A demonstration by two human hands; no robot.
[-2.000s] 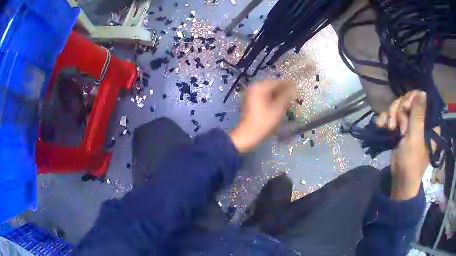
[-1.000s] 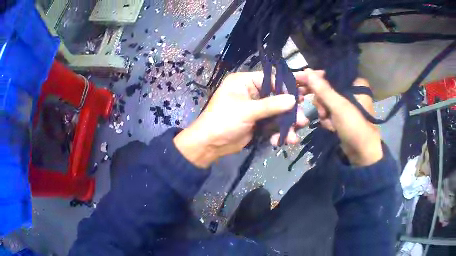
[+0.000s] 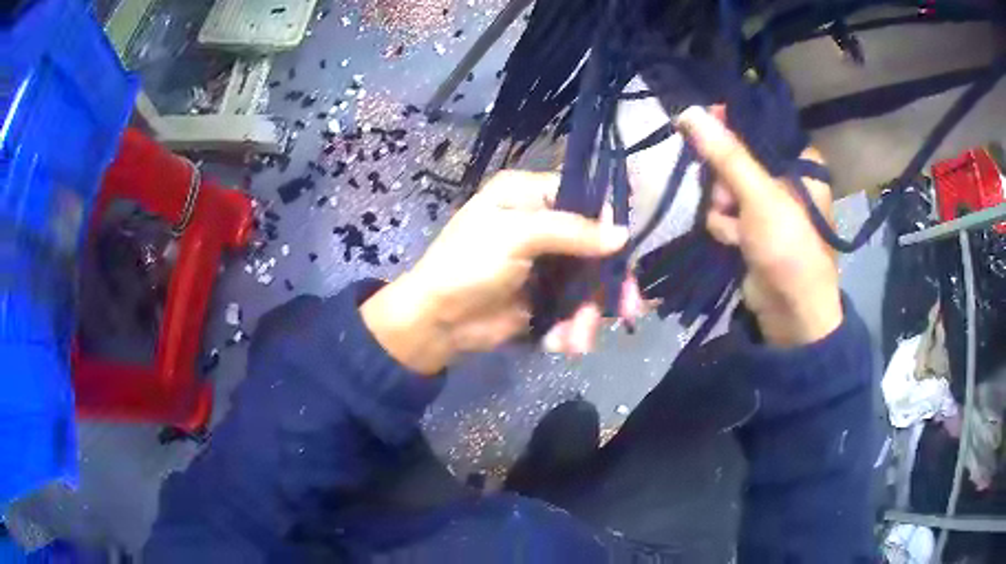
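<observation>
My left hand [image 3: 496,264] is closed around several navy-black cords, thumb on top, near the middle of the view. My right hand [image 3: 772,242] is just to its right, palm inward, with dark cords between its thumb and fingers. A looped strand runs between the two hands. Cord ends [image 3: 689,275] fan out below, beside my right hand. The dark cord pile [image 3: 684,44] hangs and loops above and behind both hands, over a tan surface [image 3: 871,138]. Part of my right hand's grip is hidden by the cords.
A blue crate [image 3: 55,253] stands at the far left with a red plastic stool [image 3: 182,297] beside it. A pale frame [image 3: 215,132] is at the upper left. Dark and pale scraps [image 3: 364,220] litter the floor. A metal rack [image 3: 969,364] with cloth and a red item [image 3: 969,190] are at the right.
Over two seconds both hands have come together at the cords, and my left hand has taken hold of several. Since one second ago they have parted slightly, opening a loop between them.
</observation>
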